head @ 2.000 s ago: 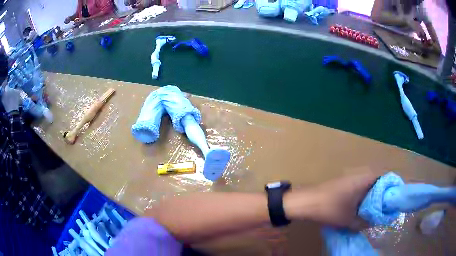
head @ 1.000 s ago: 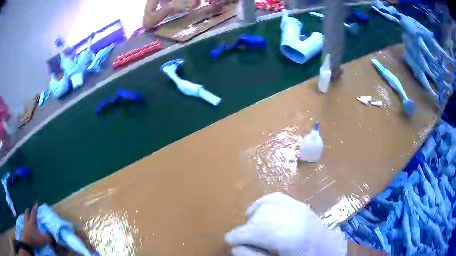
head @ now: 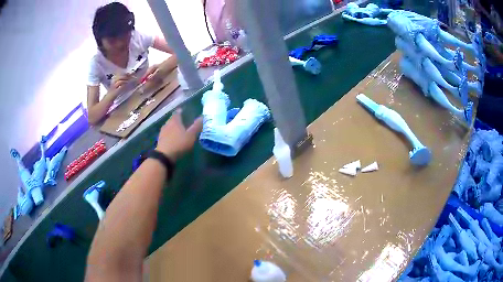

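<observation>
My bare left hand, with a black wristband, reaches over the green belt with thumb and fingers apart. It is beside a light-blue trouser piece on the belt, and I see nothing held in it. The piece has two thick sections joined in a bend, with a narrow light part sticking up at its upper left. My right hand is not in view. The squat white glue bottle with its blue tip is cut off by the bottom edge.
A metal post rises beside a narrow dropper bottle. White cones and a lower leg lie on the bench. Joined lower bodies stand at upper right, above parts crates. A person works opposite.
The view has swung right. My left hand has moved up over the belt, without the light-blue part it held. My gloved right hand has left the picture.
</observation>
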